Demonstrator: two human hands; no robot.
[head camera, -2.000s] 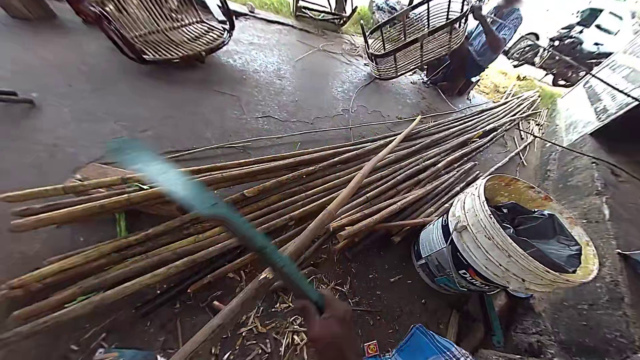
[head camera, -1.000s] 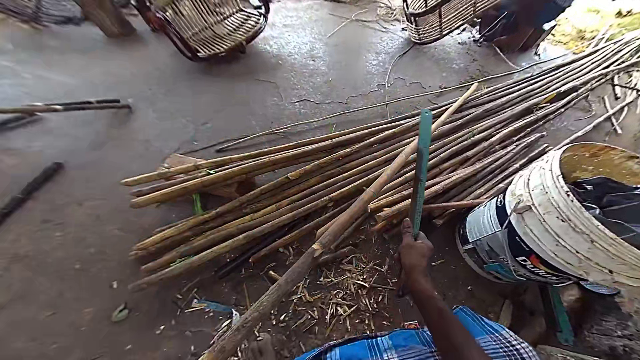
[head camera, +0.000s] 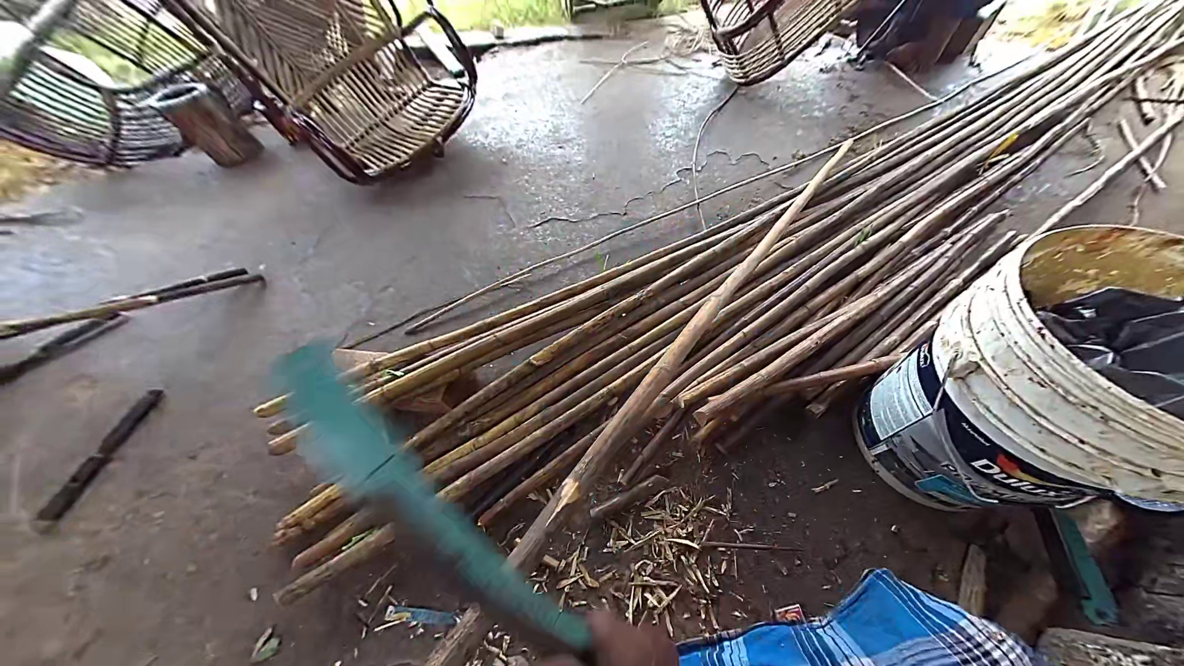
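At the lower edge my right hand (head camera: 634, 640) is closed on the handle end of a green machete-like blade (head camera: 416, 509), which is blurred and points up and left over the pole ends. Below and beside the blade runs a single peeled wooden pole (head camera: 680, 361), slanting across a bundle of long cane poles (head camera: 592, 347) on the floor. A paler patch near the bottom edge beside the grip could be part of a hand, but my left hand cannot be made out. Wood shavings (head camera: 666, 555) lie under the pole, near a blue checked cloth (head camera: 869, 624).
A white paint bucket (head camera: 980, 388) with black plastic inside stands at the right, a green tool (head camera: 1082, 564) below it. Cane chair frames (head camera: 370, 102) stand at the back, near a wooden stump (head camera: 208, 125). Dark sticks (head camera: 102, 458) lie at the left.
The green blade stood upright a second ago and now slants to the left over the pole ends. My right hand is lower in view.
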